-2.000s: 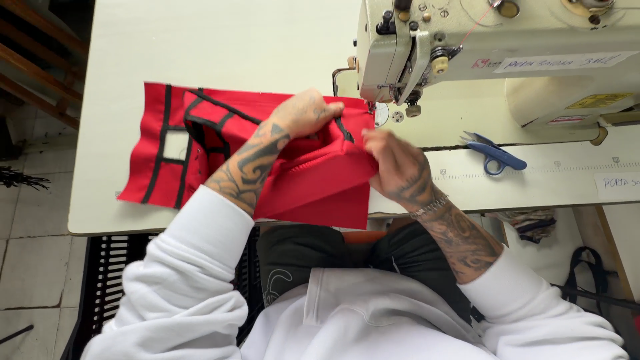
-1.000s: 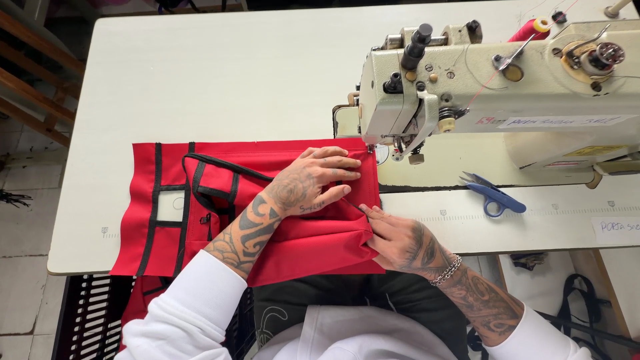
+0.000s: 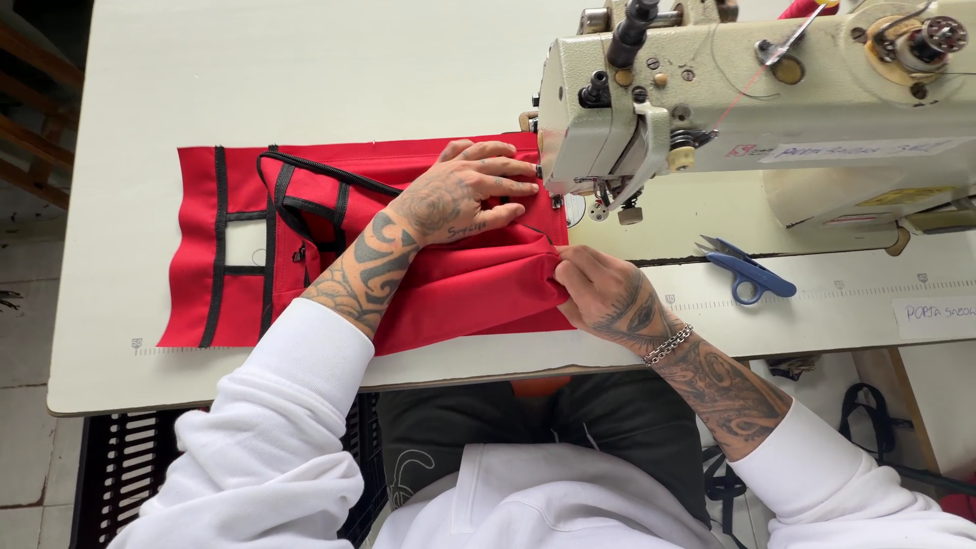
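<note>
A red fabric piece [image 3: 473, 297] with black binding and a black zipper [image 3: 335, 174] lies on the white sewing table [image 3: 305, 69]. Its right edge reaches the needle area of an industrial sewing machine [image 3: 732, 99]. My left hand [image 3: 465, 191] rests palm down on the fabric, fingers pointing at the presser foot. At the fabric's right edge, below the foot, my right hand [image 3: 606, 293] pinches a fold between thumb and fingers. Blue thread snips [image 3: 747, 271] lie to the right of my right hand, not touched.
A red thread spool [image 3: 808, 8] stands at the top of the machine. Printed ruler marks run along the table near its front edge. A black plastic crate [image 3: 126, 473] is below the table at the left, and black straps [image 3: 869, 419] hang at the lower right.
Both hands have changed position on the fabric; my left hand has opened from a closed grip to lie flat. The fabric's left part is spread out more. The view has shifted somewhat.
</note>
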